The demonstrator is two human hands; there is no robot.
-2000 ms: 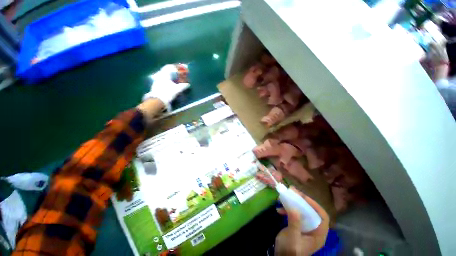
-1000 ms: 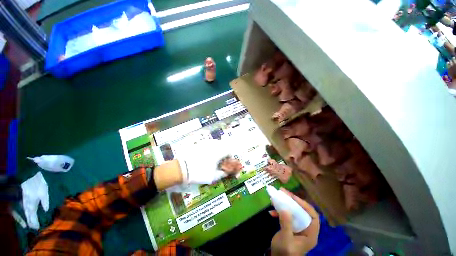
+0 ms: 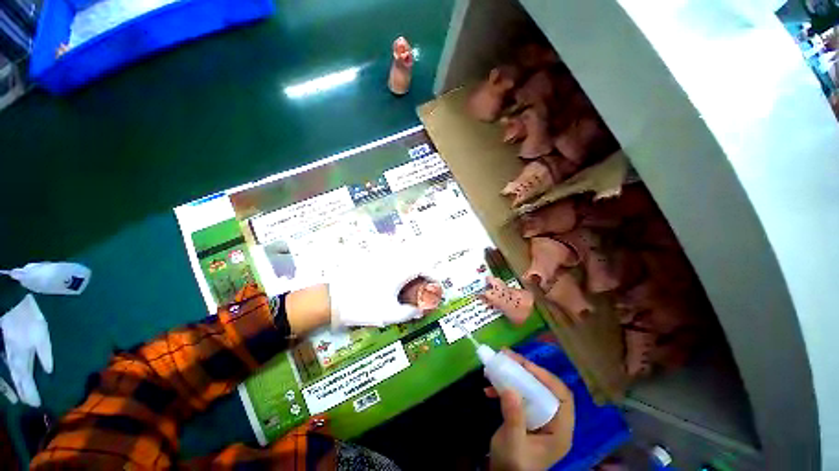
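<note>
My left hand (image 3: 373, 296), in a thin white glove, holds a pink moulded part (image 3: 422, 294) over the printed sheet (image 3: 331, 396), its hollow end facing up. My bare right hand (image 3: 534, 428) holds the white glue bottle (image 3: 522, 388), its thin nozzle pointing up and left, a short way from the held part and apart from it. Another pink part (image 3: 508, 300) lies on the sheet's right edge, beside the carton. A single pink part (image 3: 400, 66) stands on the green surface beyond the sheet.
The carton (image 3: 465, 152) full of pink parts sits inside the grey housing (image 3: 681, 175) at right. A blue bin (image 3: 147, 41) with white contents is at upper left. A spare bottle (image 3: 53, 278) and white glove (image 3: 28, 345) lie at left. Blue material (image 3: 589, 419) shows behind my right hand.
My left hand came back from the far green surface, where a pink part now stands, and holds a pink part over the sheet. Since a second ago the bottle's nozzle has moved slightly left.
</note>
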